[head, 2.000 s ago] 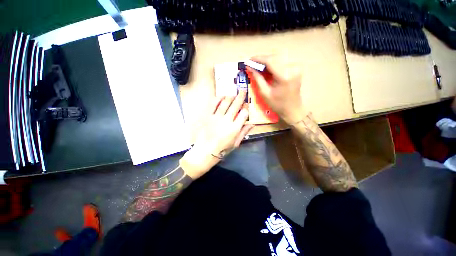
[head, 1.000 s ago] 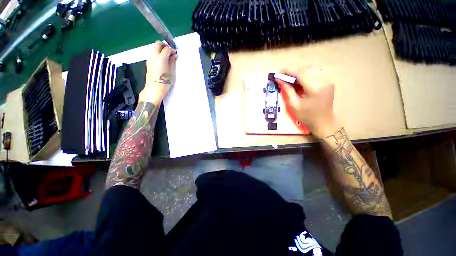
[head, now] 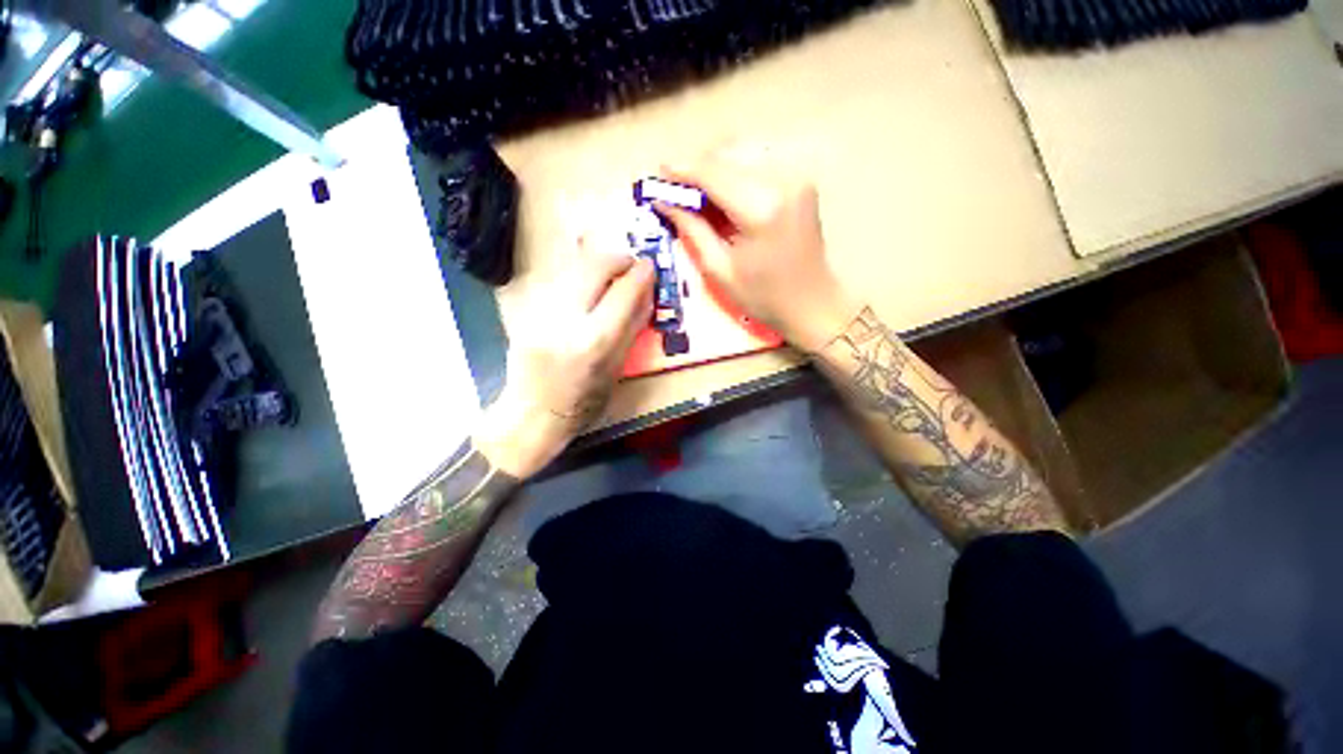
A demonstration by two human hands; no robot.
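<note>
The fixture [head: 714, 332], a pale and red-orange plate, lies on cardboard in front of me. A narrow dark elongated part [head: 667, 295] lies along its middle, partly hidden by my fingers. My right hand [head: 766, 251] grips a short white stick tool [head: 673, 193] at the part's far end. My left hand [head: 575, 342] is at the part's left side, fingers bent and fingertips close together near its middle. Glare and blur hide whether the left fingers pinch anything.
A black part stack [head: 479, 214] stands left of the fixture. Further left are a white sheet [head: 361, 295], loose black parts [head: 236, 368], striped layered sheets [head: 140, 398] and a parts carton [head: 62, 538]. Black rows [head: 589, 52] line the back. An open cardboard box [head: 1164, 398] is below right.
My left hand has come from the far end of the white sheet to the part on the fixture. My right hand stays at the part's far end with the tool. The view has shifted.
</note>
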